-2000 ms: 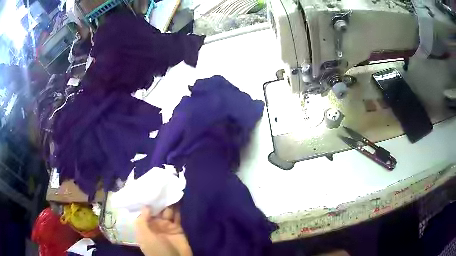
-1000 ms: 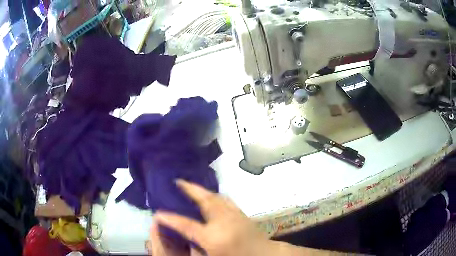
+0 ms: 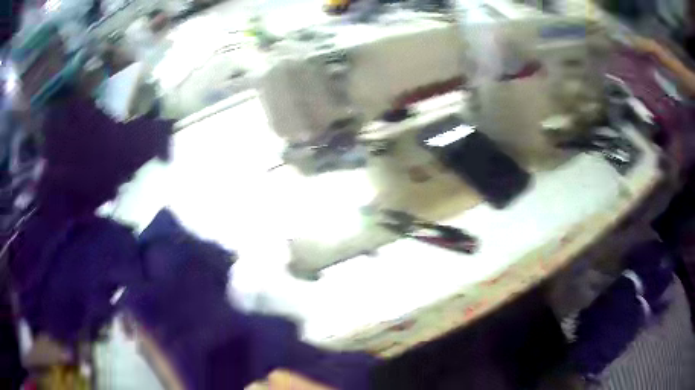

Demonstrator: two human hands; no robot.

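The frame is blurred by motion. A dark purple cloth piece (image 3: 206, 305) lies over the table's front left edge and hangs down to the bottom of the picture. My right hand (image 3: 288, 380) shows only as a small patch at the bottom edge, against this cloth; its fingers are cut off or hidden. A blurred skin-coloured strip at the lower left, beside the cloth, may be my left hand (image 3: 158, 353); its fingers cannot be made out. A heap of purple pieces (image 3: 68, 266) lies at the left. Snips (image 3: 434, 232) lie on the table.
The sewing machine (image 3: 305, 99) stands at the back, with a black phone (image 3: 488, 167) on its bed. A purple roll with a white stripe (image 3: 625, 312) lies on the patterned stool (image 3: 655, 354) at the lower right. Another person's arm (image 3: 670, 65) shows at the top right.
The view has swung right, so machine, phone and snips sit further left. The purple cloth is now low at the front left edge. My right hand has dropped to the bottom edge.
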